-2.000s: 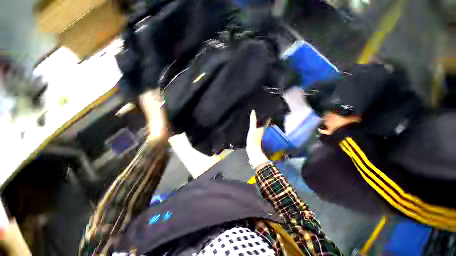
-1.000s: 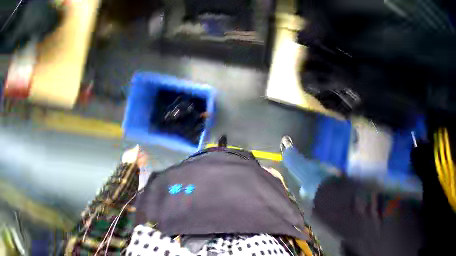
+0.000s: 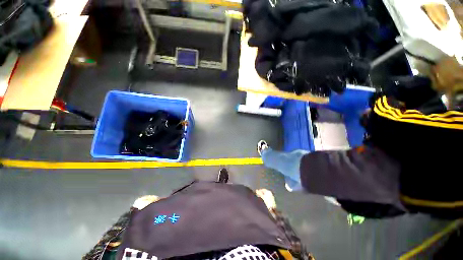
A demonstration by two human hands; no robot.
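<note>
A blue bin (image 3: 104,121) stands on the floor ahead and to the left, with black fabric pieces (image 3: 152,133) inside. My left hand (image 3: 145,201) is low beside the dark apron (image 3: 203,216), small and partly hidden, and its fingers do not show clearly. My right hand (image 3: 266,197) is at the apron's other side, also small and partly hidden. I see no object in either hand, and neither hand touches the bin.
A table (image 3: 252,76) at the upper right bears a heap of black bags (image 3: 315,48). A person (image 3: 426,157) in black with yellow stripes bends at the right beside blue crates (image 3: 296,127). Another table (image 3: 45,66) stands at upper left. A yellow line (image 3: 223,162) crosses the floor.
Two seconds ago my hands were at a black bundle; now they are down beside the apron, away from it. The view has turned, bringing the blue bin into sight.
</note>
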